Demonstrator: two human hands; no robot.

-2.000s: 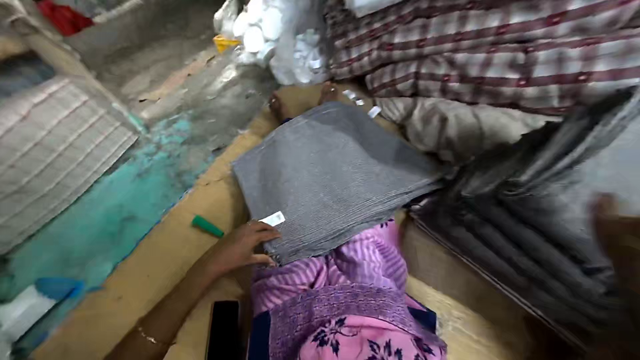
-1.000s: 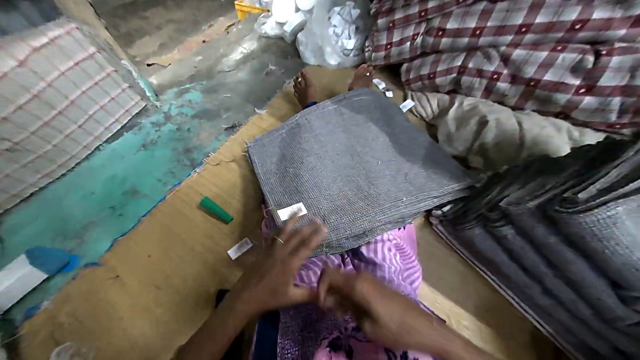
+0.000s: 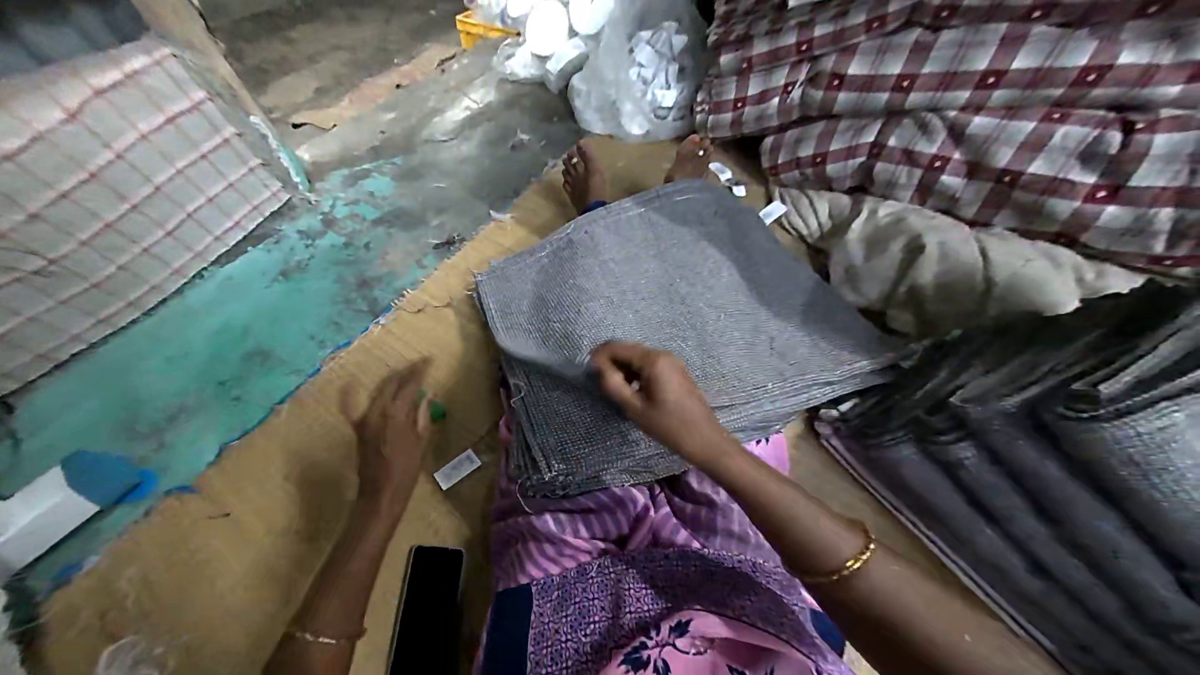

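Note:
A stack of square grey woven cloths lies across my outstretched legs. My right hand pinches the near corner of the top cloth and holds it folded up, baring the cloth beneath. Over the mat on the left, my left hand is blurred, fingers spread, beside a small green object that it partly hides; no grip on it shows. A white printed label rests on the mat between my left hand and the stack.
A black phone lies near my left forearm. Folded dark grey cloths are piled at the right, checked fabric beyond. Small white labels lie past the stack. Clear plastic bags stand at the far edge.
My hands, close together one second ago, are now apart. The left has moved left over the mat; the right has taken hold of the top cloth's corner, which lay flat before with a white label there.

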